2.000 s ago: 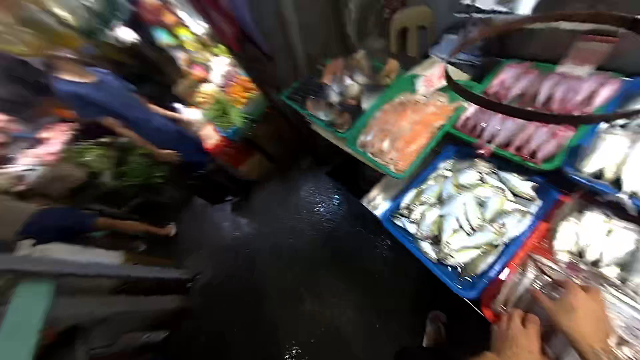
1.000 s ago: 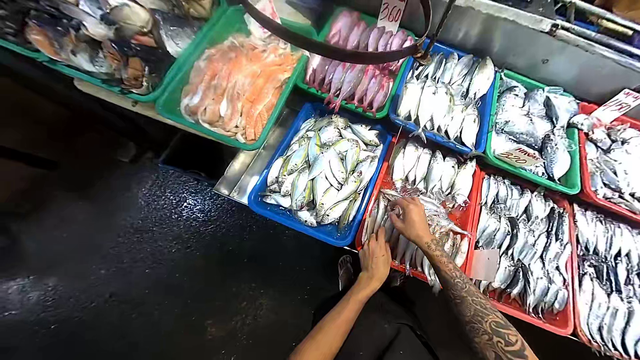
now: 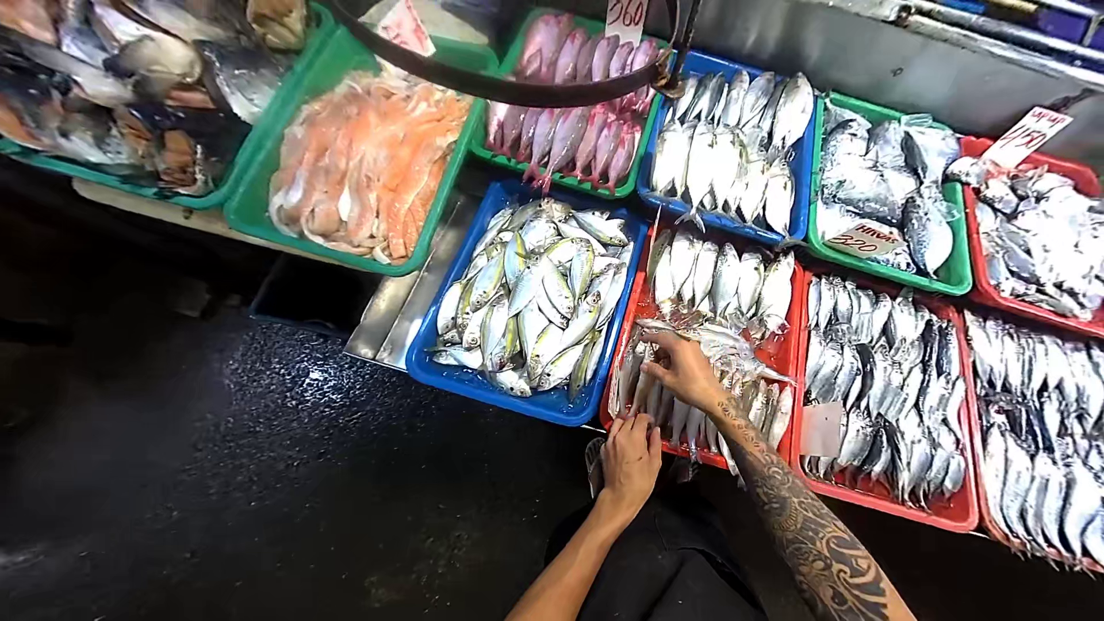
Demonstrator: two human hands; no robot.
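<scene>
My left hand (image 3: 630, 457) is at the near left edge of a red plastic tray (image 3: 792, 345), its fingers at the tails of small silvery fish (image 3: 662, 405) lying side by side. Above it, my right hand (image 3: 681, 366) reaches over the same tray from the right, fingertips down by the fish at its left side. Whether either hand grips a fish is hard to tell. More silvery fish (image 3: 724, 280) lie in a row at the tray's back, and a few lie crosswise in its middle. A blue tray (image 3: 509, 398) of yellow-striped silver fish (image 3: 552, 302) adjoins on the left.
Green trays hold orange fish pieces (image 3: 362, 164), pink fish (image 3: 561, 129) and fish heads (image 3: 155, 95). Further trays of fish (image 3: 880, 397) stand at right, some with price cards (image 3: 1031, 138). A dark curved band (image 3: 517, 90) hangs over the back trays. Wet dark floor (image 3: 302, 483) lies at left.
The view has swung right since the oldest frame and is steadier. Both hands remain at the red tray; since one second ago the right hand has shifted slightly toward its left side.
</scene>
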